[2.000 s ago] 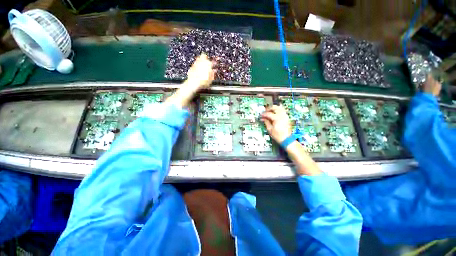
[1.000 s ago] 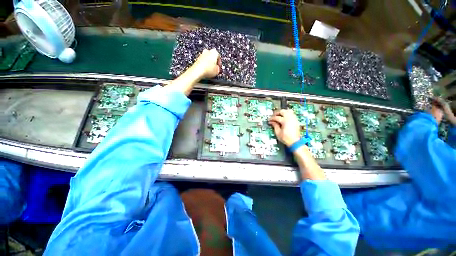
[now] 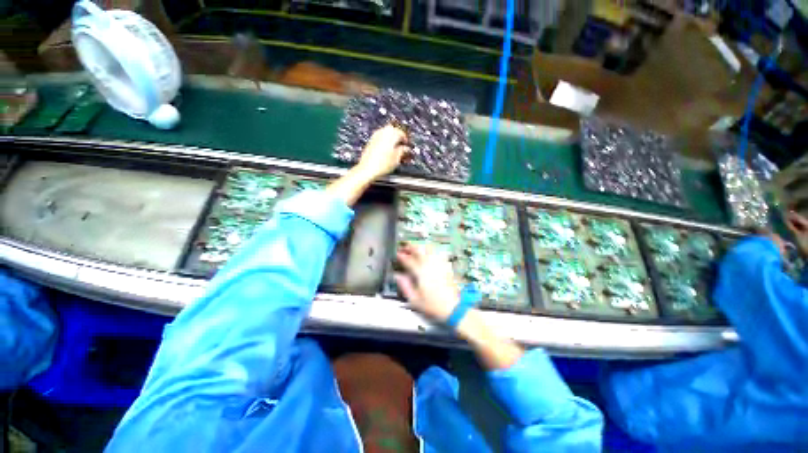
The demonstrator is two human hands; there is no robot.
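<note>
My left hand (image 3: pixel 384 150) is over the front part of the dark, glittering pile of loose parts (image 3: pixel 434 133), fingers bent down. Whether it pinches a part cannot be seen. My right hand (image 3: pixel 427 281), slightly blurred, with a blue strap (image 3: pixel 463 305) on the wrist, is over the lower left of the green circuit boards in the pallet (image 3: pixel 523 265) in front of me. It partly covers that board, and whether it holds a part cannot be told. Another board (image 3: pixel 492 272) lies to its right.
More pallets with boards lie left and right on the track (image 3: pixel 354 311). A white fan (image 3: pixel 131 66) stands back left on the green mat (image 3: pixel 221 119). A blue cord (image 3: pixel 501 97) hangs behind the track. Another pile (image 3: pixel 629 161) and a neighbour's sleeve (image 3: pixel 764 296) are at the right.
My right hand has moved from the upper right board to the lower left board of the pallet. My left hand remains over the pile. The camera view has shifted.
</note>
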